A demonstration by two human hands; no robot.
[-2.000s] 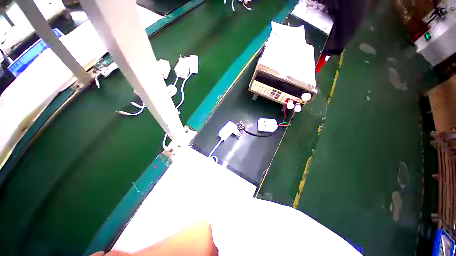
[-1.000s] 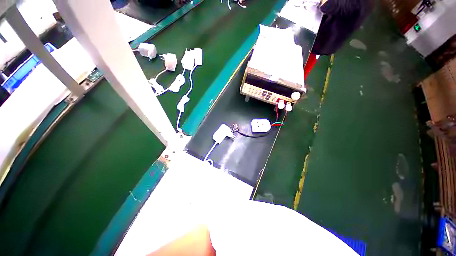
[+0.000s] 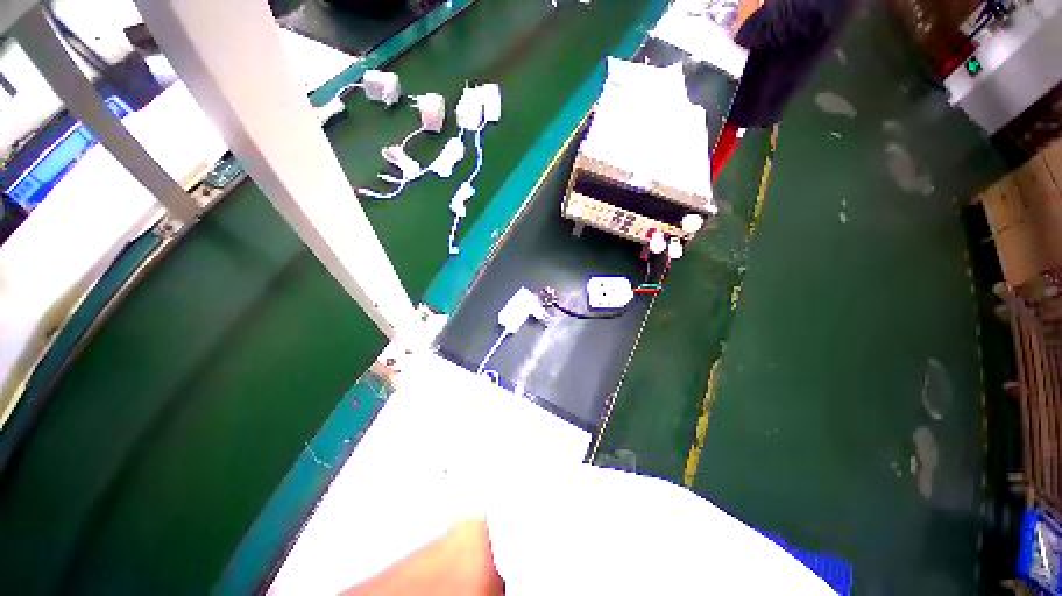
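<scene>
Bare skin of an arm or hand [image 3: 437, 565] shows at the bottom edge, overexposed; no fingers can be made out and I cannot tell which side it is. A white power adapter [image 3: 519, 311] with a white cord lies on the dark bench beside the belt. A white socket block [image 3: 608, 292] lies to its right, with dark and red leads running by the bench instrument [image 3: 635, 215]. Several white adapters with cords [image 3: 478, 107] lie on the green conveyor belt [image 3: 221, 384].
A pale post [image 3: 274, 163] rises at the belt's edge. A glaring white surface [image 3: 431, 454] fills the lower middle, a blue tray edge [image 3: 819, 565] beside it. A person in dark clothing [image 3: 792, 58] is at the top. A blue crate [image 3: 52, 169] stands far left.
The adapters on the belt have moved away, up and right. The view has shifted slightly since the first frame. The blue tray edge at lower right shows more than at first.
</scene>
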